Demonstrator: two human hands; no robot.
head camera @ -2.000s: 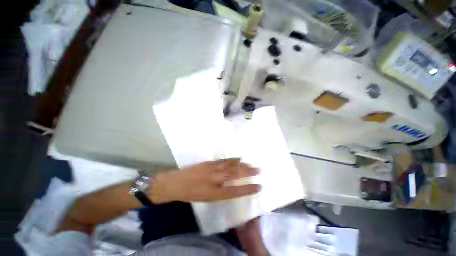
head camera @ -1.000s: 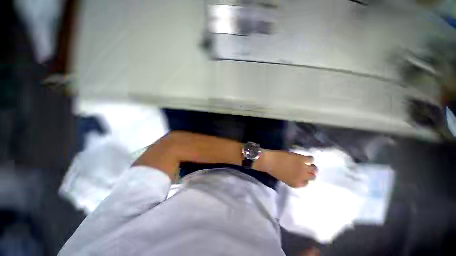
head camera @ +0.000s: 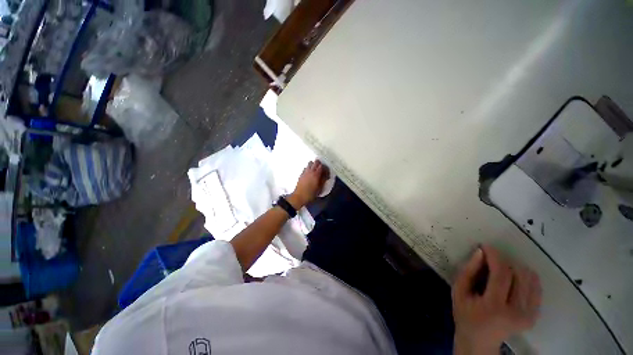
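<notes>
White cut pieces [head camera: 239, 182] lie in a loose, layered heap on the lap, beside and below the table edge. One shows a narrow dark-outlined rectangle. My left hand [head camera: 314, 182] is at the heap's right side by the table edge, its fingers curled on a white piece. My right hand [head camera: 496, 295] is over the table's front edge at the lower right, blurred, loosely curled, with thumb and fingers apart and nothing seen in it.
The pale sewing table [head camera: 416, 104] fills the right side. The machine bed with its shiny metal plate [head camera: 555, 163] is at far right. A blue basket [head camera: 156, 270] stands at lower left, with a striped cloth bundle [head camera: 100, 170] and plastic bags [head camera: 142, 111] on the left.
The view has swung left. My left hand has moved from the white pieces on the right to the heap on the left. My right hand has come over the table edge.
</notes>
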